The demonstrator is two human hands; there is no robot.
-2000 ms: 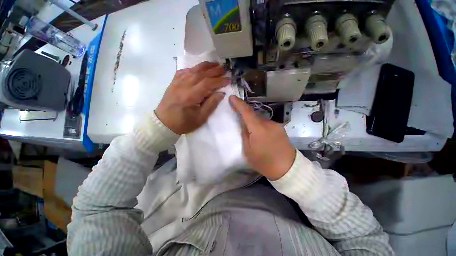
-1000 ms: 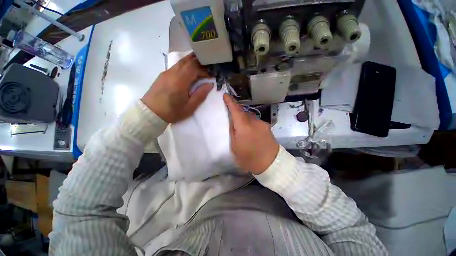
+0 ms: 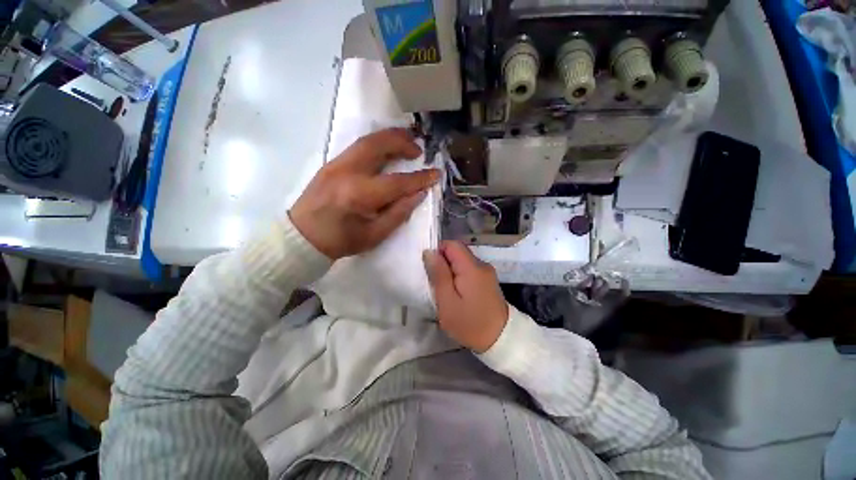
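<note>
A white fabric panel point(image 3: 375, 272) lies on the tabletop left of the overlock machine point(image 3: 413, 56) and hangs toward the lap. Its right edge runs up to the needle area point(image 3: 430, 136). My left hand point(image 3: 366, 192) rests spread on the panel, fingertips near the needle area; nothing shows pinched in it. My right hand point(image 3: 469, 295) grips the fabric edge lower down, near the table's front edge, thumb and fingers closed on it. Loose white threads point(image 3: 477, 208) lie on the metal plate right of the fabric.
Four cream tension dials point(image 3: 576, 70) are on the machine's front. A black phone point(image 3: 715, 202) lies at right. A clear plastic bag point(image 3: 601, 272) hangs at the front edge. A grey fan-like unit point(image 3: 58, 148) stands at left, beyond the blue table edging point(image 3: 161, 178). Pale cloth point(image 3: 741, 394) is low at right.
My right hand has moved down along the fabric edge, away from the needle area. The panel's upper part now shows farther behind the needle area. My left hand lies flatter on the cloth.
</note>
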